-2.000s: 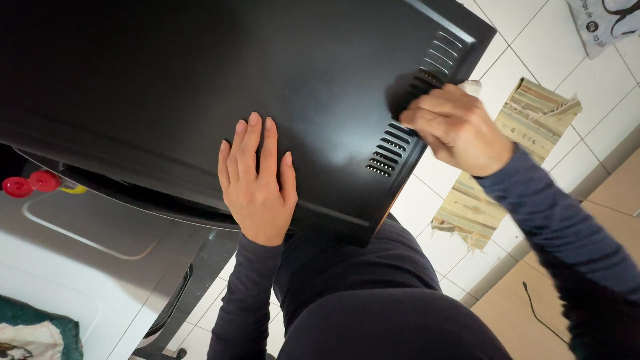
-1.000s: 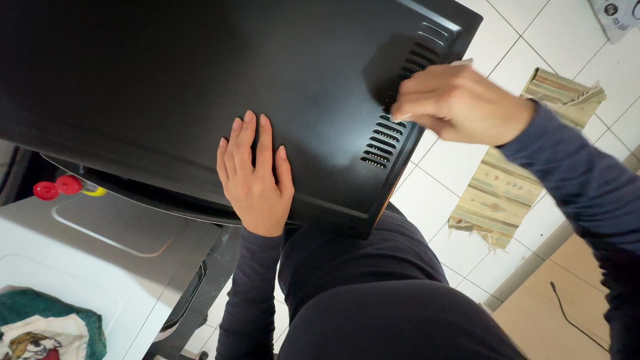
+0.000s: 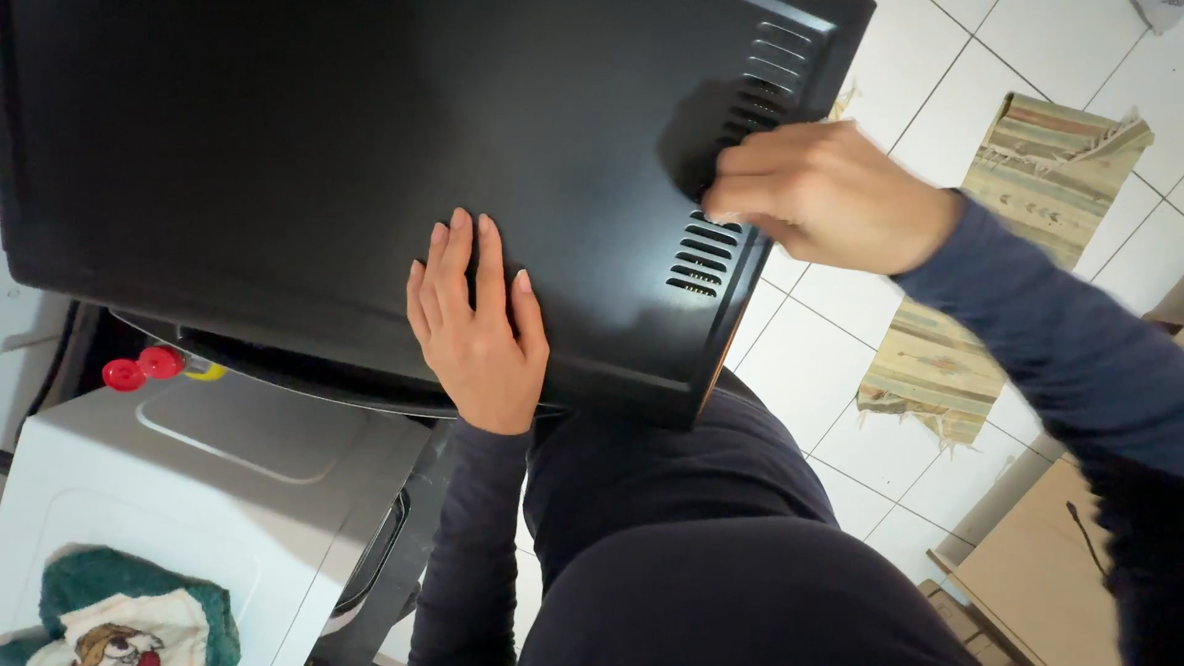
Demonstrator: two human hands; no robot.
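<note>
A large black metal appliance housing (image 3: 305, 157) fills the upper left, with a row of vent slots (image 3: 700, 254) along its right side. My left hand (image 3: 481, 333) lies flat on the housing near its lower edge, fingers spread and holding nothing. Over the middle of the slots, my right hand (image 3: 814, 190) is curled with its fingertips pinched together. A small pale bit shows under those fingertips, too little to tell what it is. The hand casts a dark shadow on the housing.
At lower left is a white appliance top (image 3: 185, 462) bearing a green towel (image 3: 139, 601); red caps (image 3: 143, 367) show beside it. A striped woven rug (image 3: 934, 361) lies on the white floor tiles at right. A light wooden panel (image 3: 1036, 555) stands lower right.
My right hand has shifted a little along the vent slots, towards the lower ones, since two seconds ago. My left hand stays flat on the housing.
</note>
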